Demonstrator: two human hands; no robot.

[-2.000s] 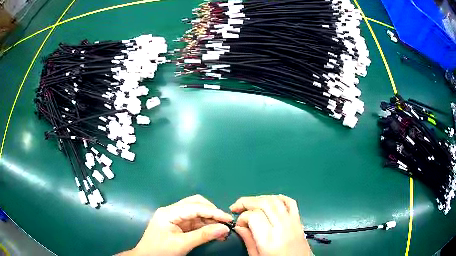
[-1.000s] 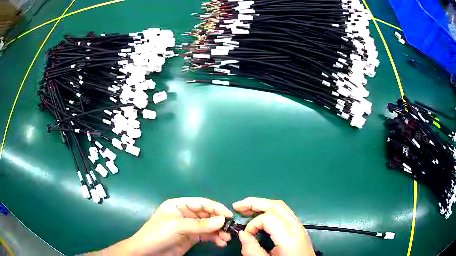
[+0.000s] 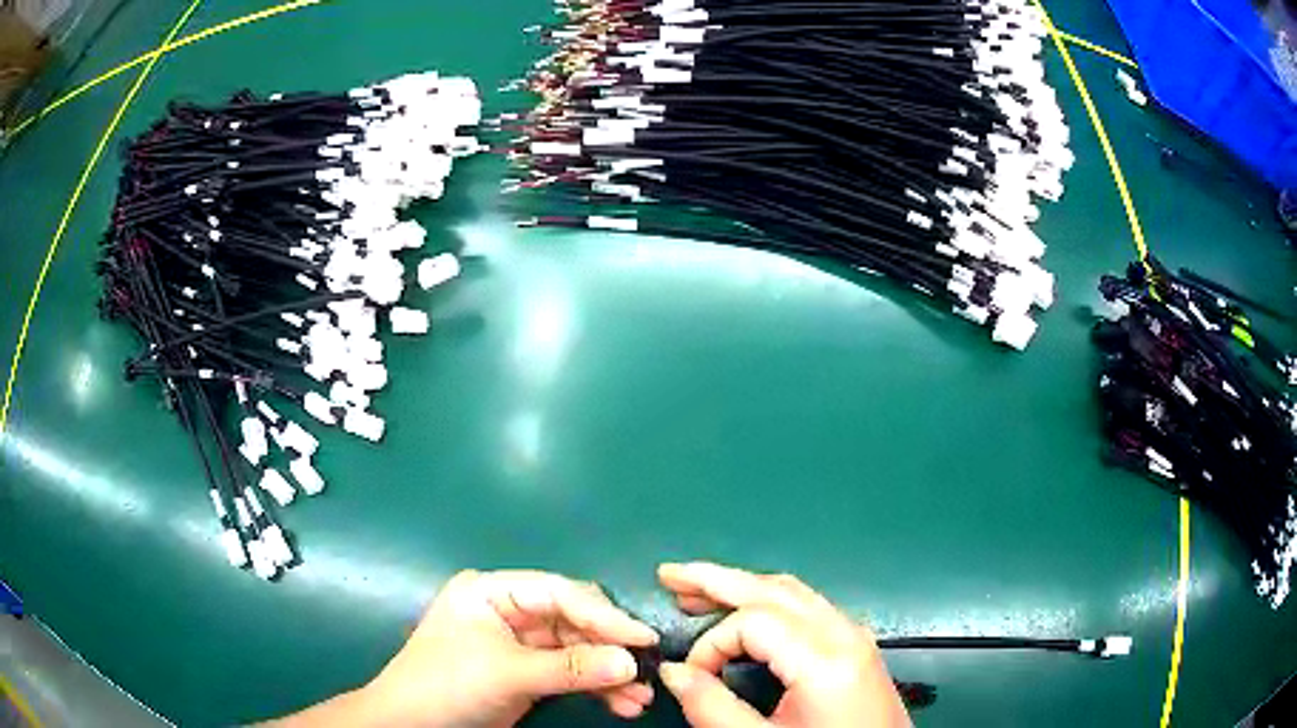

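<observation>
A small black connector housing (image 3: 647, 663) is pinched between the fingertips of my left hand (image 3: 515, 647), at the bottom middle. My right hand (image 3: 785, 647) grips the black wire harness close to the housing, its fingertips nearly touching my left ones. One sleeved branch (image 3: 996, 644) runs out to the right from under my right hand and ends in a white plug (image 3: 1117, 646). A short dark branch end (image 3: 917, 693) shows just below it. The wire ends at the housing are mostly hidden by my fingers.
A left-hand pile of harnesses (image 3: 235, 213) has white plugs facing right. A large pile of sleeved leads (image 3: 825, 135) lies at top centre, one lead along its lower edge. A dark tangled pile (image 3: 1188, 391) lies at right. A blue plastic bin (image 3: 1223, 86) stands upper right.
The dark housing showed more between my fingertips a second ago; my fingers now cover most of it. The white plug at right has risen slightly. The short dark end shows more beside my right hand.
</observation>
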